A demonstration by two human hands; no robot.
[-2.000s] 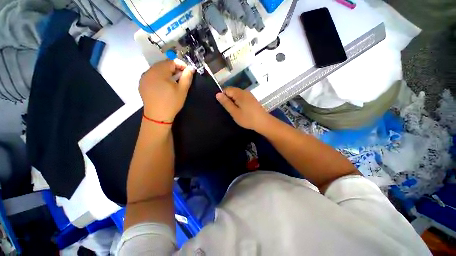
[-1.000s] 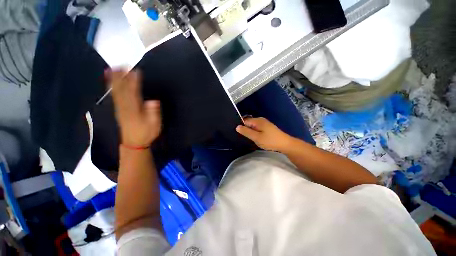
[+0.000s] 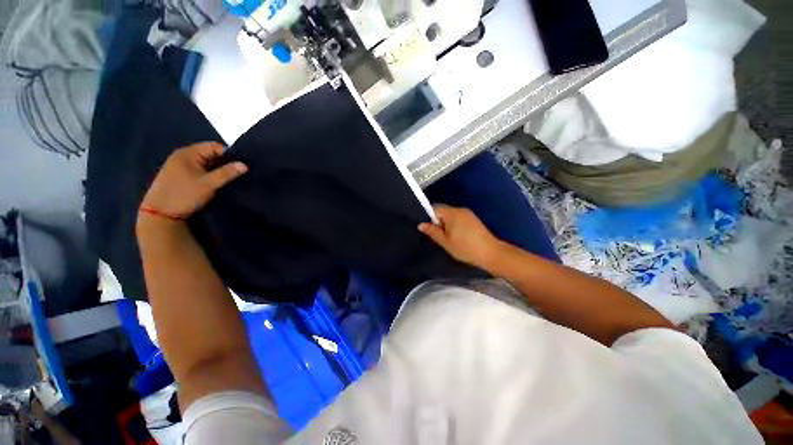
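Observation:
A black fabric panel (image 3: pixel 304 165) lies over the table edge and my lap, with a thin white rim along its right edge and top left edge. Its top corner is at the presser foot (image 3: pixel 335 80) of the overlock machine (image 3: pixel 391 35). My left hand (image 3: pixel 193 178) grips the panel's left edge, thumb on top, fingers partly hidden. My right hand (image 3: pixel 456 233) pinches the right edge low down, near my lap. A stack of black panels (image 3: pixel 139 130) lies at the left of the table.
A smartphone (image 3: pixel 569 35) lies right of the machine. A measuring scale (image 3: pixel 522 113) runs along the table's front edge. A scrap sack (image 3: pixel 600 178) stands at the right, with trimmings beside it. A blue crate (image 3: pixel 296 374) is below the table. Grey striped fabric (image 3: pixel 56 104) is at far left.
Both hands have left the needle area. My left hand swept left and now holds the panel's left edge. My right hand slid down the right edge. The panel is spread flatter, with its white rim showing.

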